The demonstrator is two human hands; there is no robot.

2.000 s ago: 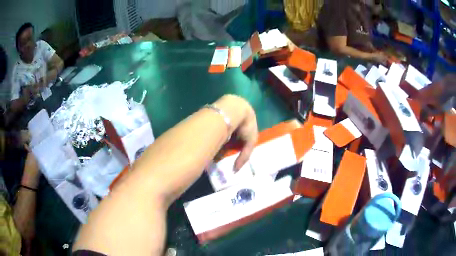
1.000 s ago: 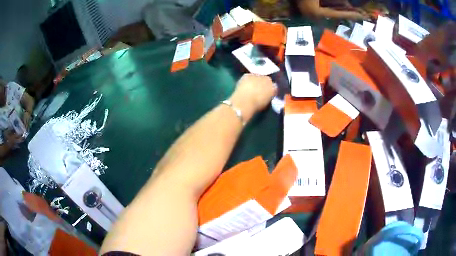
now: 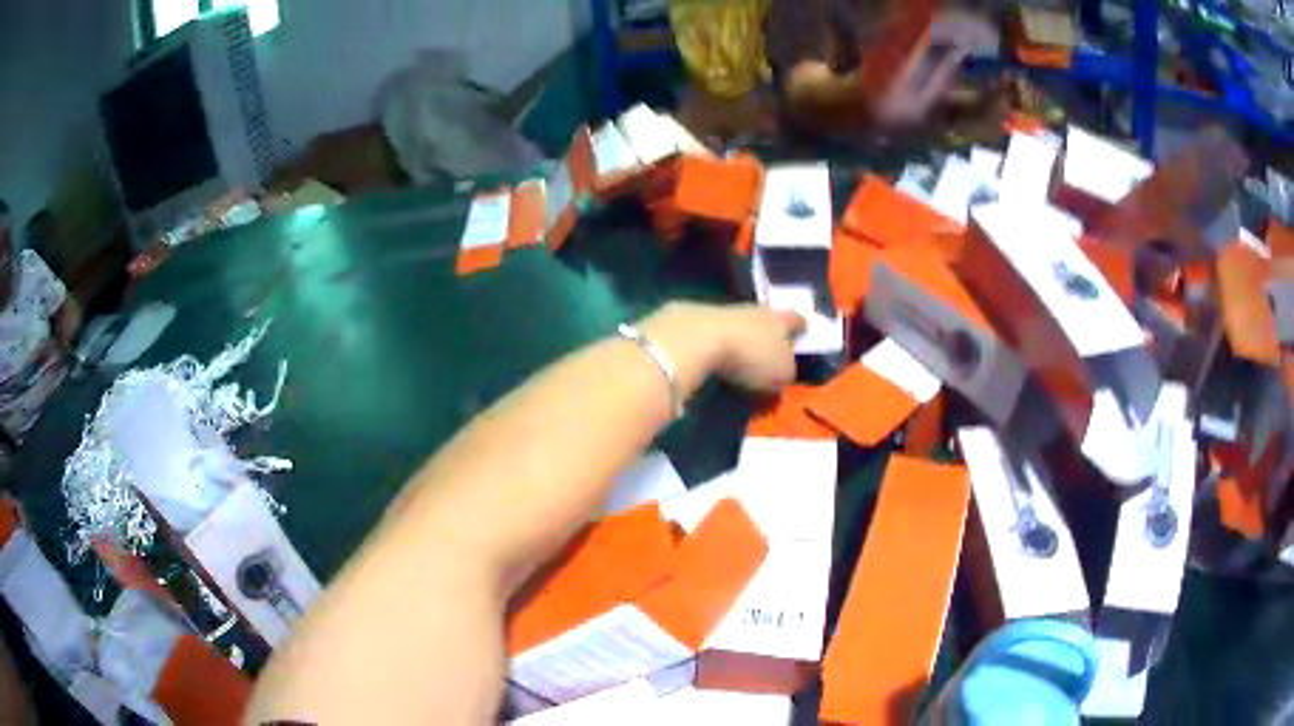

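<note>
My left hand [image 3: 749,349] reaches in from the lower left, with a bracelet on the wrist. It is blurred, its fingertips at the white flap of an upright carton [image 3: 793,210]; whether they grip it cannot be told. An open orange-and-white carton [image 3: 603,574] lies below my forearm, partly hidden by it. Beside it is a white carton with a barcode [image 3: 773,567]. A long orange carton [image 3: 897,589] lies to its right. My right hand is not seen.
A heap of cartons [image 3: 1057,284] fills the right side. A light-blue bottle lid [image 3: 1025,678] is at the bottom. White stringy pieces [image 3: 107,454] and open cartons with white wrap [image 3: 213,489] lie left. A person [image 3: 31,333] sits at the left edge; another worker's arm is behind.
The view has shifted up and right. My left hand has moved from the far cartons back toward the nearer ones. The white watch-print carton beside it a second ago no longer shows there.
</note>
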